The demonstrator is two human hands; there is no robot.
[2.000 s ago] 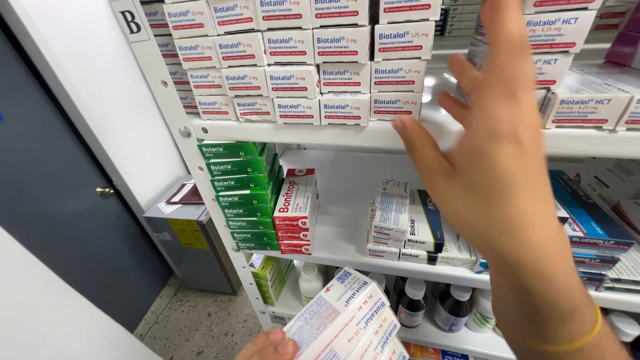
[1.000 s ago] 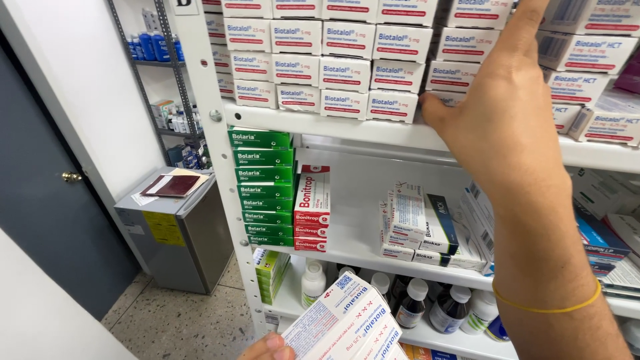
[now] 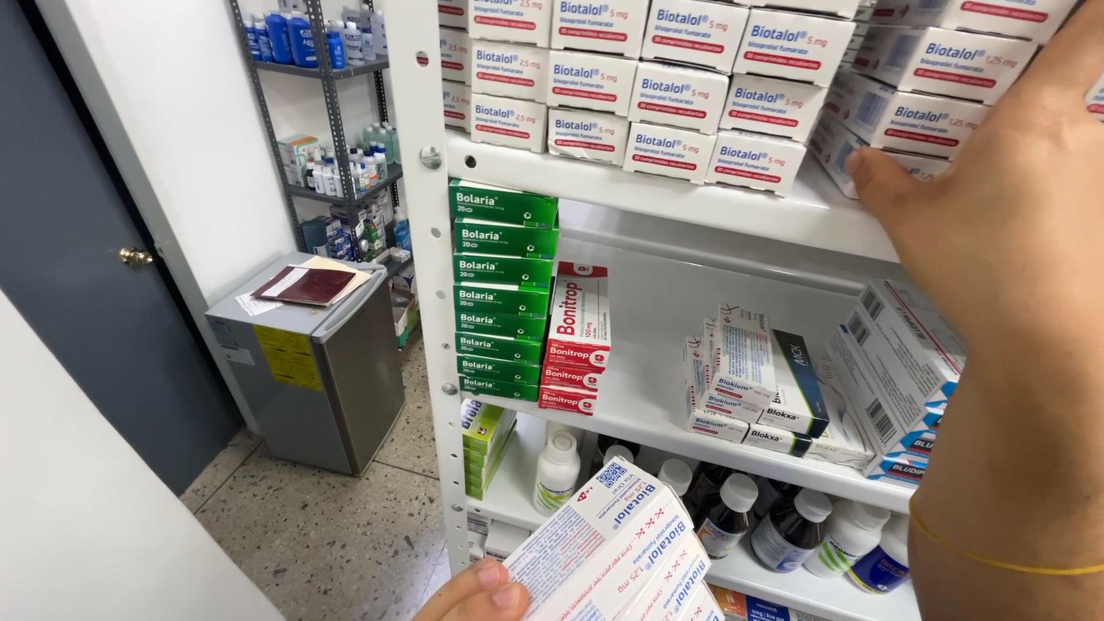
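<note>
At the bottom, my left hand grips several white Biotalol 1.25 mg medicine boxes, fanned against one another. My right hand reaches to the upper right shelf. Its thumb lies against the lowest Biotalol 1.25 mg boxes of a stack there, while its other fingers are out of the frame. Left of that stack, rows of Biotalol 5 mg boxes and 2.5 mg boxes stand piled on the same white metal shelf, with a gap beside the right stack.
Below are green Bolaria boxes, red and white Bonitrop boxes, Blokium boxes and Bludip boxes. Bottles fill the lower shelf. A small grey refrigerator and a dark metal rack stand left, near a grey door.
My right hand, raised in front of the shelf two seconds ago, has come to the right-hand Biotalol stack. My left hand keeps its boxes. The view has shifted, showing more of the rack.
</note>
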